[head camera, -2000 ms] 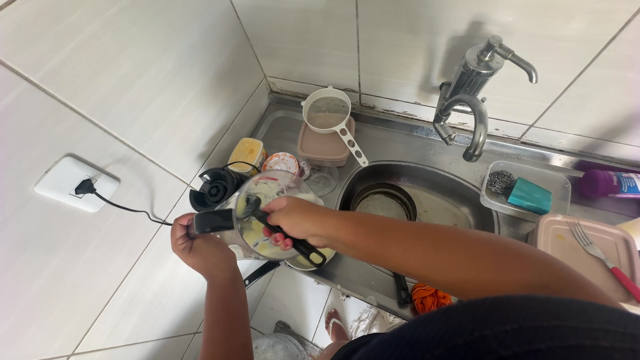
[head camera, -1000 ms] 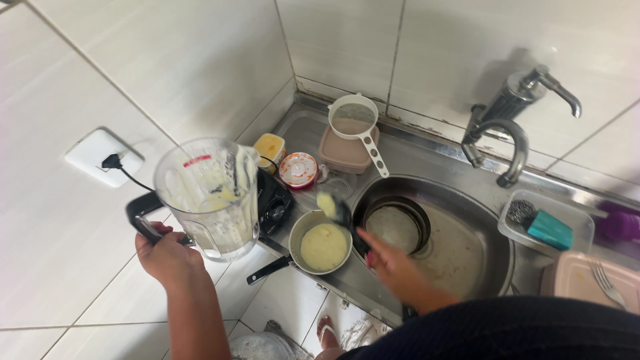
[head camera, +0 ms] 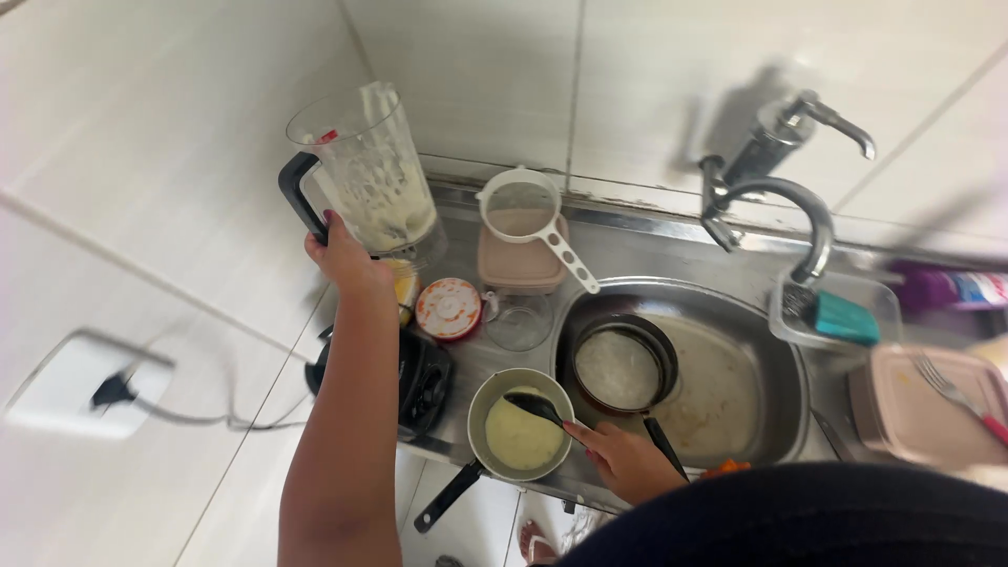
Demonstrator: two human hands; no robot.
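Observation:
My left hand (head camera: 346, 256) grips the black handle of a clear blender jar (head camera: 378, 173), whose walls are smeared with a creamy pale mixture. The jar is upright at the back left corner of the counter. With my right hand (head camera: 626, 461) I hold a black spoon (head camera: 535, 405), its bowl in the pale yellow mixture in a saucepan (head camera: 521, 472). That pan stands at the counter's front edge, its black handle pointing down left. Behind my left forearm is the black blender base (head camera: 425, 382), partly hidden.
A dark pan (head camera: 626, 366) lies in the steel sink (head camera: 732, 394) under the tap (head camera: 780, 189). A white strainer (head camera: 520, 205) rests on a pink container (head camera: 520, 264). Nearby are a red-rimmed lid (head camera: 449, 309) and a clear lid (head camera: 518, 321). At right, a fork (head camera: 953, 394) lies on another container (head camera: 882, 402).
The blender jar, tilted over the saucepan two seconds ago, has moved away to the back left corner. My right hand has brought the spoon from the jar down into the saucepan.

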